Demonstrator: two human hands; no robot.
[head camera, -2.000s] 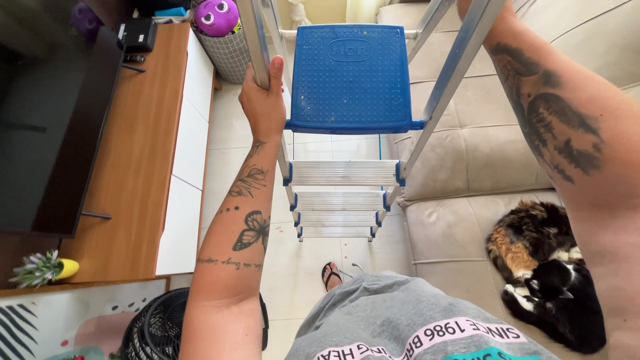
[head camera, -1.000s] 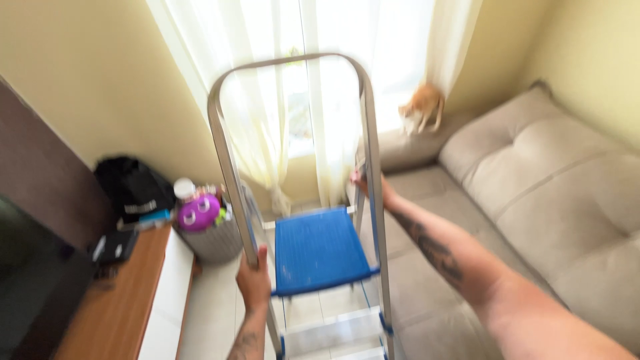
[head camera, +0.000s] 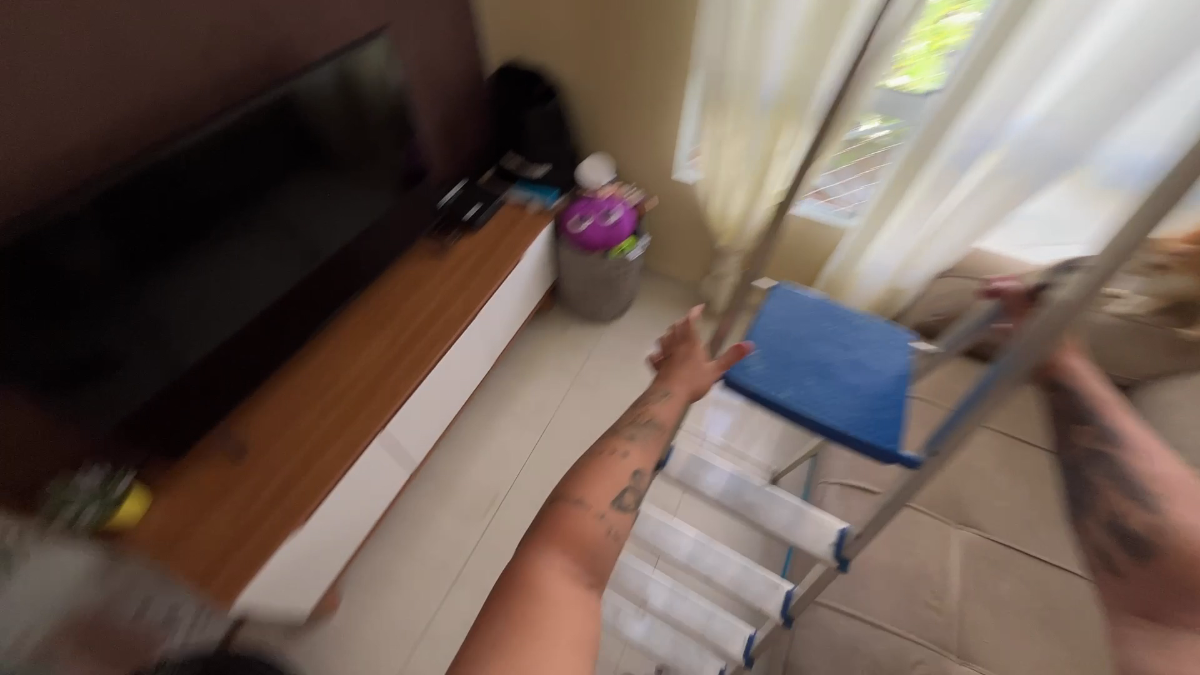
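Note:
An aluminium stepladder stands unfolded, its blue plastic platform (head camera: 830, 366) above several metal steps (head camera: 750, 502). My left hand (head camera: 692, 356) is at the ladder's left rail beside the platform, fingers spread and thumb apart; it does not grip the rail, and whether it touches it is unclear. On the far right side, my right hand (head camera: 1017, 300) is at the ladder's rear frame, partly behind the right front rail (head camera: 1041, 323). Its fingers are blurred but appear wrapped on the frame.
To the left stands a wooden TV cabinet (head camera: 375, 375) beneath a large television (head camera: 216, 216). A grey basket (head camera: 602, 281) holds a purple plush toy (head camera: 600, 223). A beige sofa (head camera: 937, 562) lies along the right. Sheer curtains (head camera: 759, 122) hang behind. A potted plant (head camera: 127, 504) sits at lower left.
My left hand has let go of the left rail, its fingers now spread. The view has swung left toward the television, and the ladder appears farther right.

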